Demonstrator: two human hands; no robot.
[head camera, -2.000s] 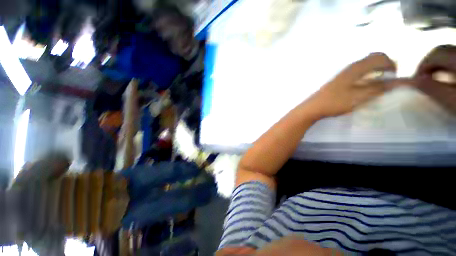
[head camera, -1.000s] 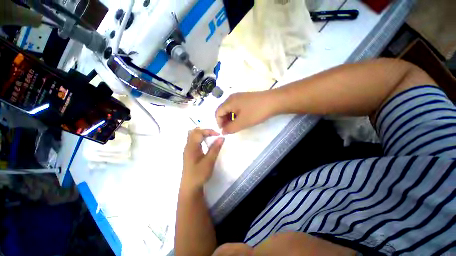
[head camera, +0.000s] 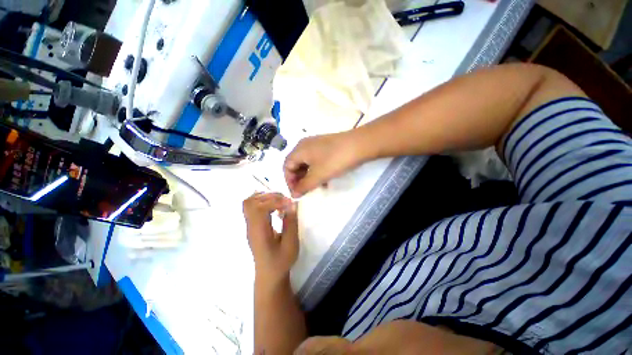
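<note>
A small pale fabric piece (head camera: 294, 201), washed out by the light, shows between my fingertips. My left hand (head camera: 272, 232) pinches it between thumb and finger. My right hand (head camera: 322, 163) meets it there with its fingers curled and pinched on the same piece. Most of the piece is hidden or lost in the glare. Both hands are just in front of the needle area of the white sewing machine head (head camera: 201, 76), apart from the presser parts.
A crumpled cream fabric pile (head camera: 339, 59) lies beyond my right hand. A black pen-like tool (head camera: 429, 13) is at the far edge. A phone in a holder (head camera: 76, 177) stands left, near a pale stack (head camera: 158, 229). Loose threads (head camera: 225, 326) lie on the table.
The view has swung from a blurred side view back to the machine, then shifted slightly. The hands stay together at the small piece; the machine and phone now sit further left in view.
</note>
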